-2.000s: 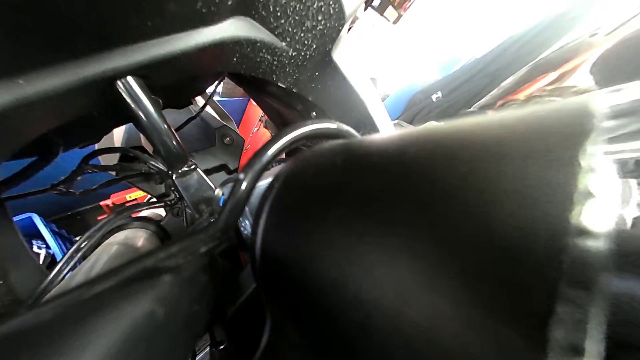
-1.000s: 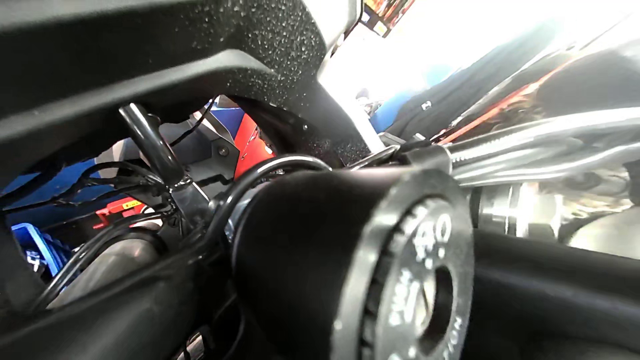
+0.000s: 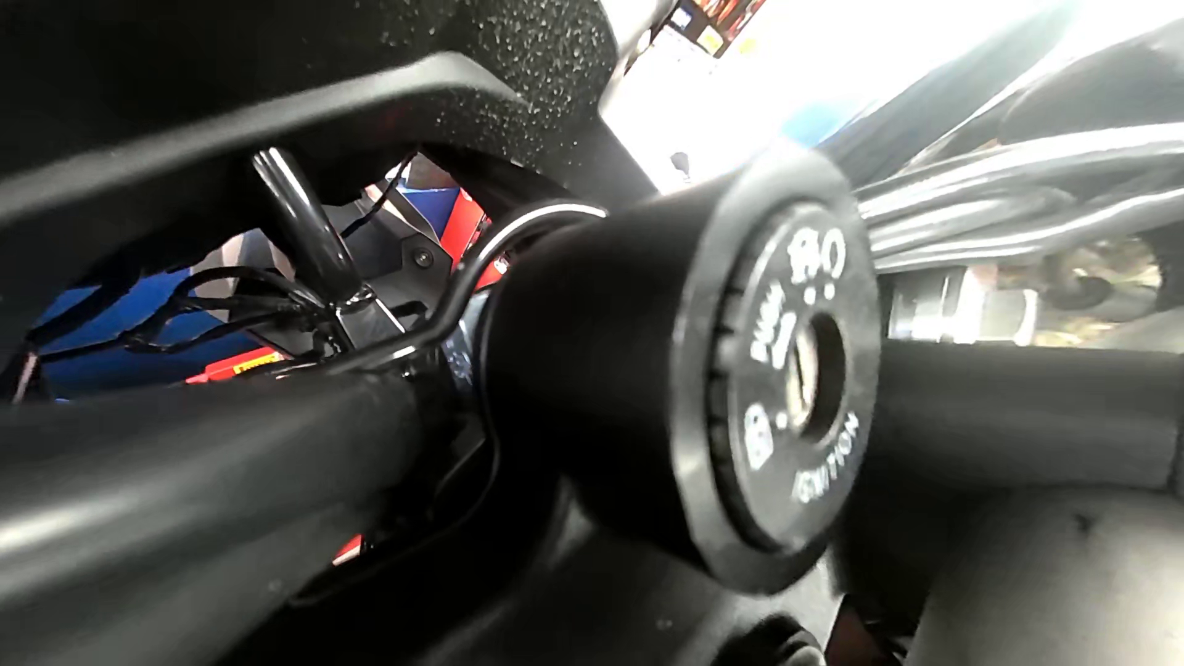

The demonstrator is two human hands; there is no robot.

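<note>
Neither of my hands shows in the head view. A black cylindrical ignition switch [image 3: 592, 370] fills the middle, very close to the camera, its round face [image 3: 832, 277] turned to the right. That face bears white markings around a metal keyhole [image 3: 803, 375], with no key in it. Black tubes extend from both sides of the switch: a thick one [image 3: 185, 462] at the lower left and another [image 3: 1027, 407] at the right. A thin glossy black cable [image 3: 472, 268] curves around the back of the switch.
Above lies a black plastic panel [image 3: 324, 102] with a speckled surface. Behind the switch are a glossy black metal tube [image 3: 305, 222] and black wires [image 3: 203, 305]. Silvery tubing or hoses [image 3: 1017, 203] run at the right. A smooth grey rounded part [image 3: 1054, 573] sits at the lower right.
The view has shifted, so the keyed face of the ignition switch, out of sight two seconds ago, now shows almost whole.
</note>
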